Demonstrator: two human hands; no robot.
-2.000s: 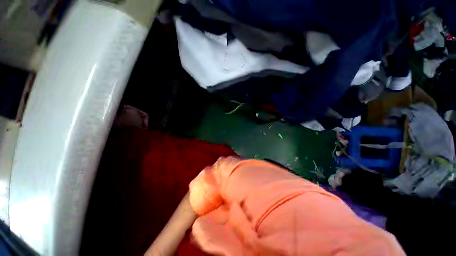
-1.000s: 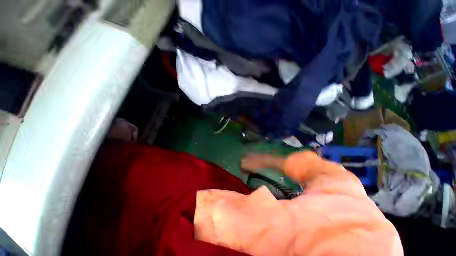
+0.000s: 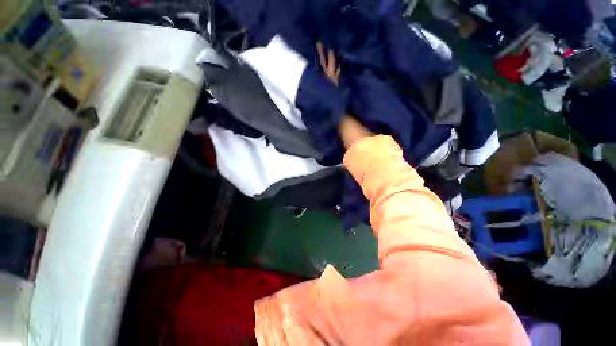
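Observation:
A heap of navy garments (image 3: 398, 88) with white panels (image 3: 277, 71) and grey panels (image 3: 253, 101) lies at the upper middle. My right hand (image 3: 329, 64) is in this heap at the end of an orange sleeve. Its fingertips show against the navy cloth, and navy cloth covers the part between fingers and wrist. Whether the fingers grip the cloth is hidden. My left hand is not in view.
The white machine table (image 3: 101, 223) curves down the left side. Dark red cloth (image 3: 209, 304) is at the bottom. Green floor (image 3: 304, 236) shows below the heap. A blue plastic stool (image 3: 503, 223) and a grey cloth bundle (image 3: 574, 216) are at the right.
My right arm has reached up and away, from low over the red cloth and floor into the navy heap. The view has shifted, and more of the table and heap shows.

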